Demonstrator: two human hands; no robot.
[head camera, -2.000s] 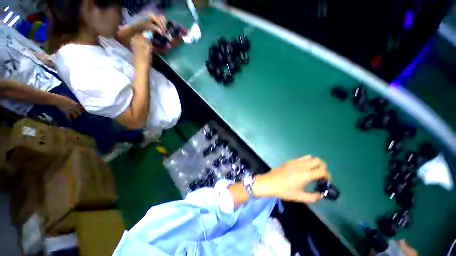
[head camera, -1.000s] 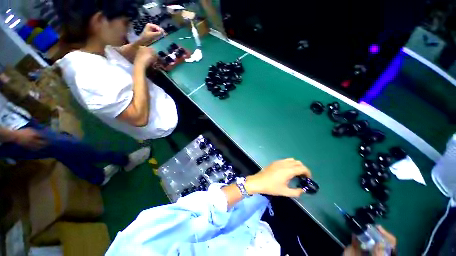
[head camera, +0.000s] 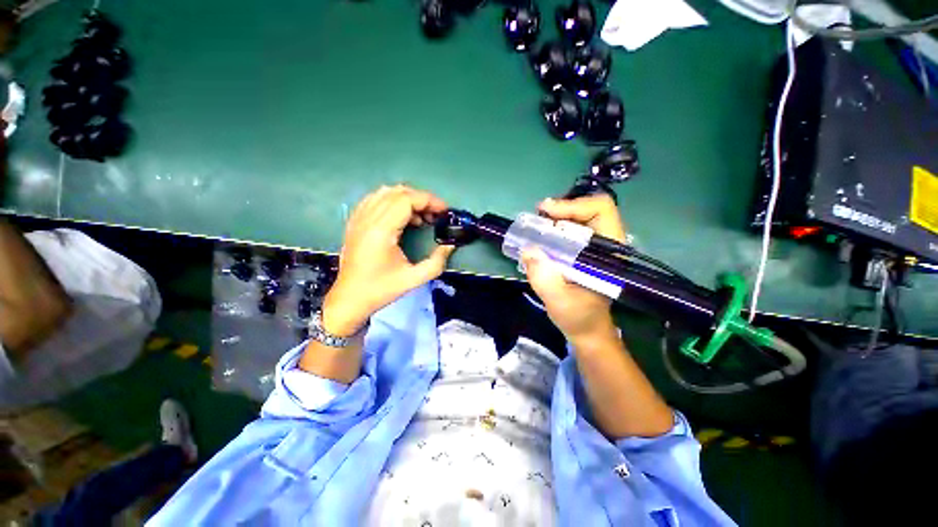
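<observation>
My left hand (head camera: 386, 247) pinches one glossy black plastic housing (head camera: 453, 227) between thumb and fingers, over the front edge of the green bench. My right hand (head camera: 576, 273) holds the glue syringe (head camera: 648, 283) around its clear sleeve (head camera: 548, 242), roughly level. The syringe's front end points left and meets the housing; the needle tip is too small to tell whether it touches. The green adapter (head camera: 728, 321) is on the syringe's rear, with an air hose (head camera: 787, 360) looping from it.
Loose black housings (head camera: 562, 113) lie beyond my hands, another pile (head camera: 88, 93) at far left. A white wipe (head camera: 646, 21) lies behind. The controller (head camera: 864, 154) and white cord (head camera: 778, 165) are at right. A blister tray (head camera: 242, 329) sits below the bench edge. A person's arm (head camera: 29, 288) is at left.
The view has swung right and down to my hands. The housing in my left hand and the syringe in my right have come together. The controller has come into view.
</observation>
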